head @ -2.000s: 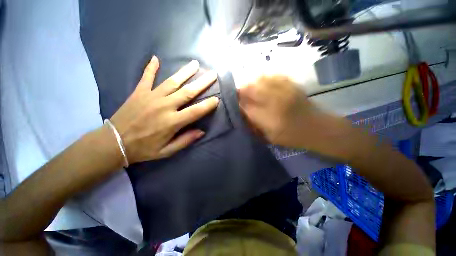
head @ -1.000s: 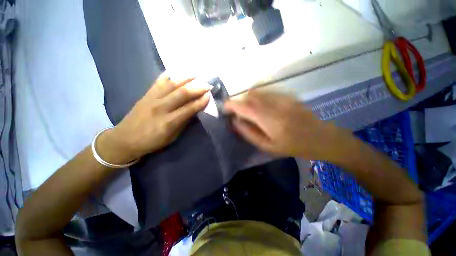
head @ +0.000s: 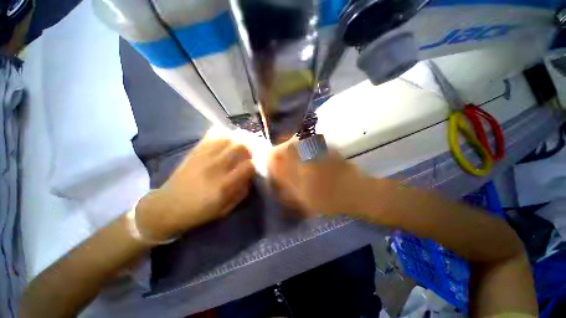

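The dark grey garment panel [head: 208,248] lies on the machine table, partly under the white and blue sewing machine head [head: 205,46]. My left hand [head: 202,180] is on the panel left of the bright needle area, fingers bent and closed on its cloth. My right hand [head: 310,177] is just right of the needle area, partly behind the ridged grey knob [head: 312,148]. It is blurred and its fingertips are lost in glare, so its grip cannot be told. The needle and presser foot are not clearly visible.
Scissors with yellow and red handles [head: 475,140] lie right of the machine. A ruler strip [head: 279,239] runs along the table's front edge. Pale cloth [head: 93,118] lies at the left. A blue crate [head: 434,264] is below the table at right.
The machine head now fills the upper view. Both hands have come together at the needle area with the panel. Earlier, the left hand was spread flat; now its fingers are bent.
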